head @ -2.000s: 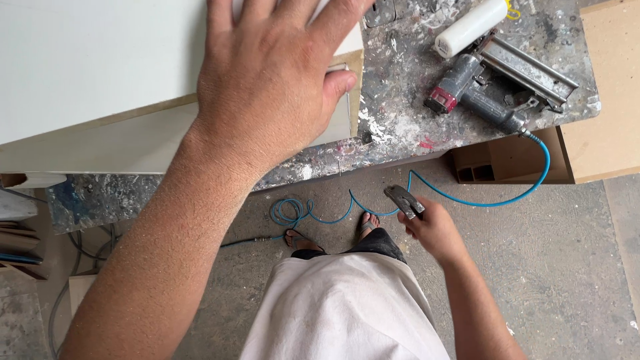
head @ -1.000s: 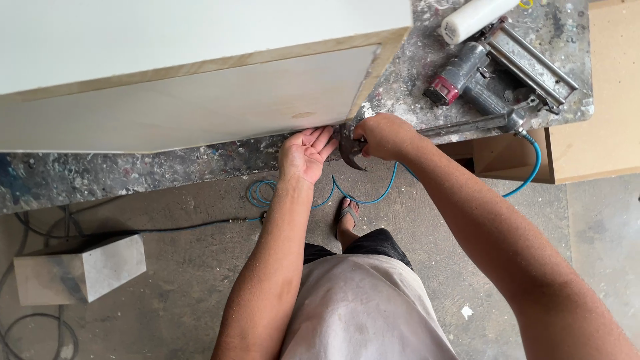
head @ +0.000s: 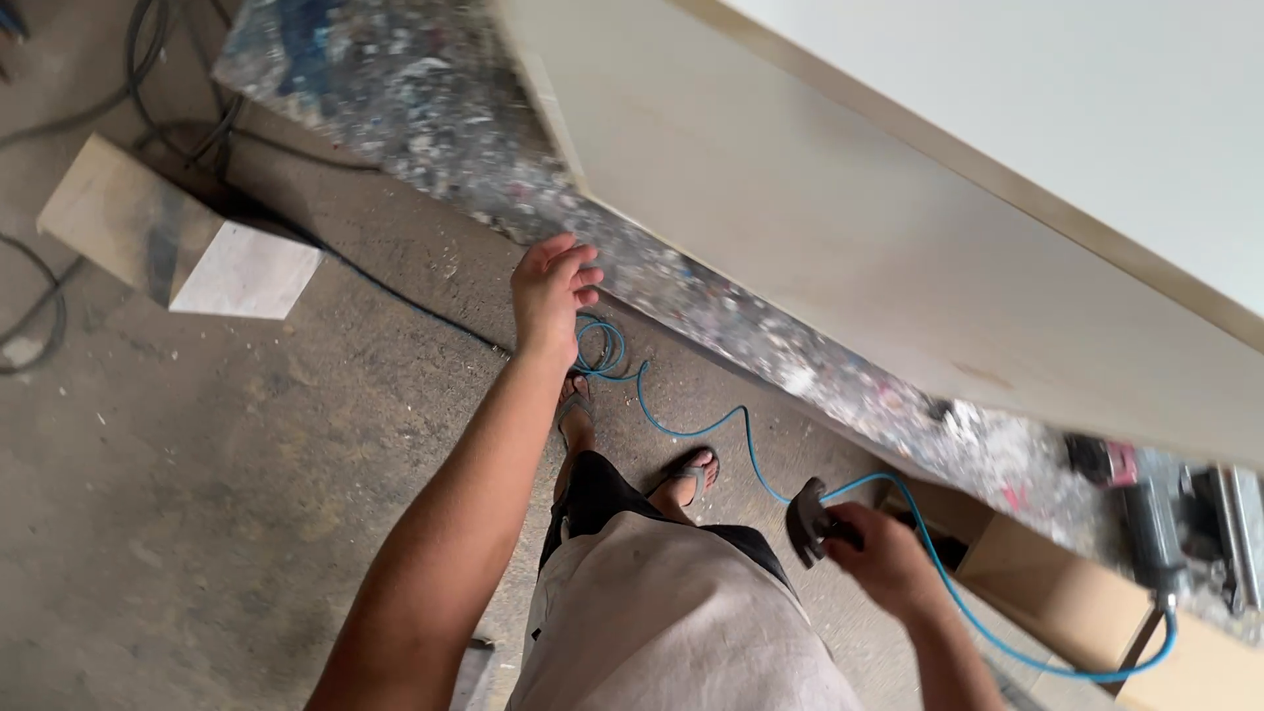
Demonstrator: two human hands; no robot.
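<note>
My right hand grips a claw hammer near its head, below the workbench's front edge at the lower right. My left hand holds nothing, its fingers slightly curled and apart, beside the edge of the paint-spattered workbench. A large white box-like panel piece with pale wooden edging lies on the bench, beyond both hands. The pneumatic nail gun rests at the bench's right end, partly cut off by the frame, with a blue air hose attached.
A block-shaped box stands on the concrete floor at the left, near black cables. The blue hose coils on the floor by my sandalled feet. An open wooden box sits under the bench at the right.
Both hands were together at the panel's lower edge a second ago; they are now apart, the hammer still in my right hand. The view has swung strongly to the left.
</note>
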